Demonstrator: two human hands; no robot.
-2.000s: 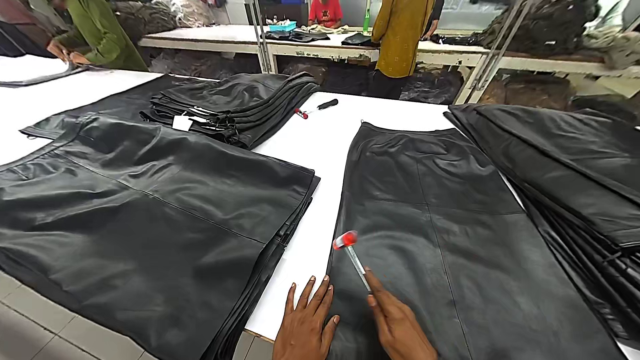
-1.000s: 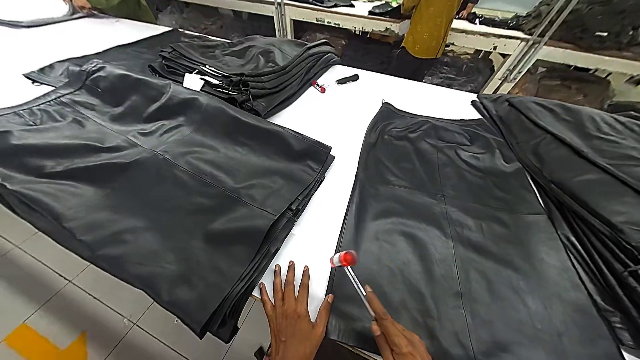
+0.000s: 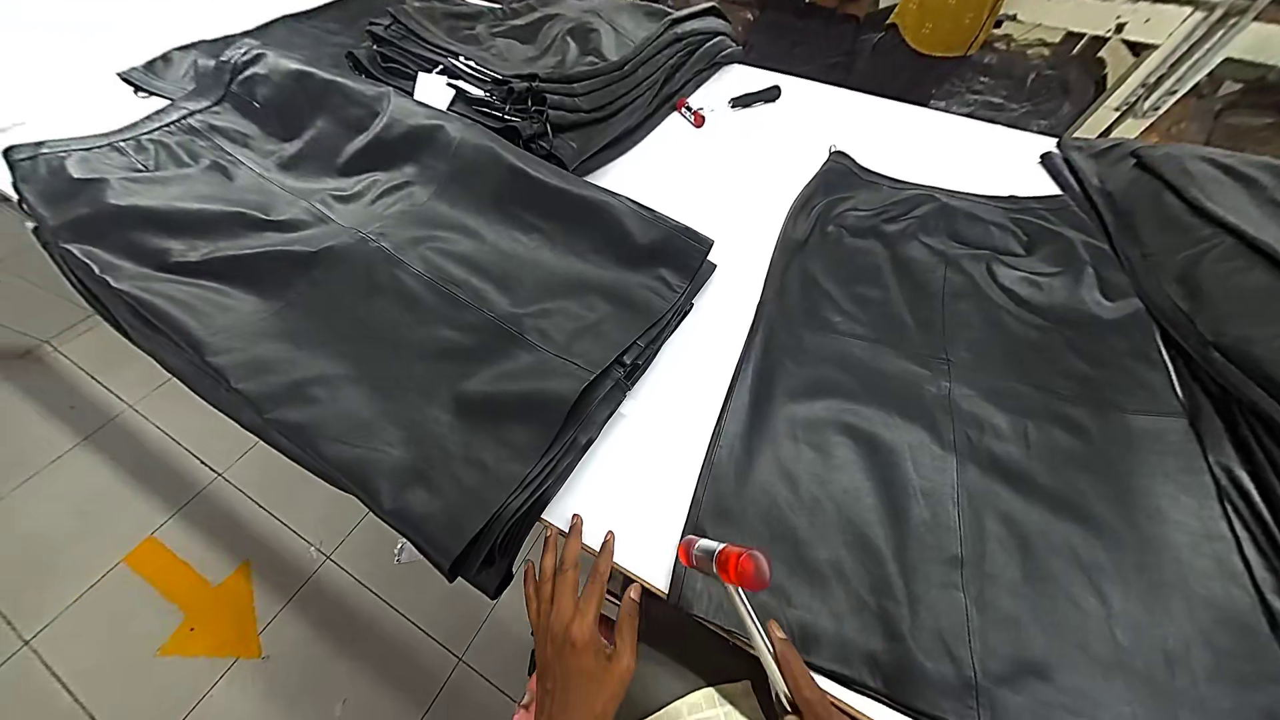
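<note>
My right hand (image 3: 805, 680), at the lower edge, is closed on the metal handle of a small mallet (image 3: 725, 562) with red faces. The mallet head is above the lower left corner of a black leather skirt (image 3: 880, 400) lying flat on the white table (image 3: 640, 450). My left hand (image 3: 580, 630), fingers spread and holding nothing, is at the table's front edge, left of the mallet. A stack of black leather skirts (image 3: 350, 260) lies to the left, its lower part overhanging the edge.
Folded black garments (image 3: 600, 60) with a white tag (image 3: 433, 90) lie at the back. Near them are a second red-ended tool (image 3: 690, 113) and a black object (image 3: 755, 97). More black garments (image 3: 1200, 230) are at right. The tiled floor bears a yellow arrow (image 3: 205, 600).
The view has tilted down and turned left. My left hand has moved from the tabletop beside the skirt to the table's front edge. The mallet remains in my right hand.
</note>
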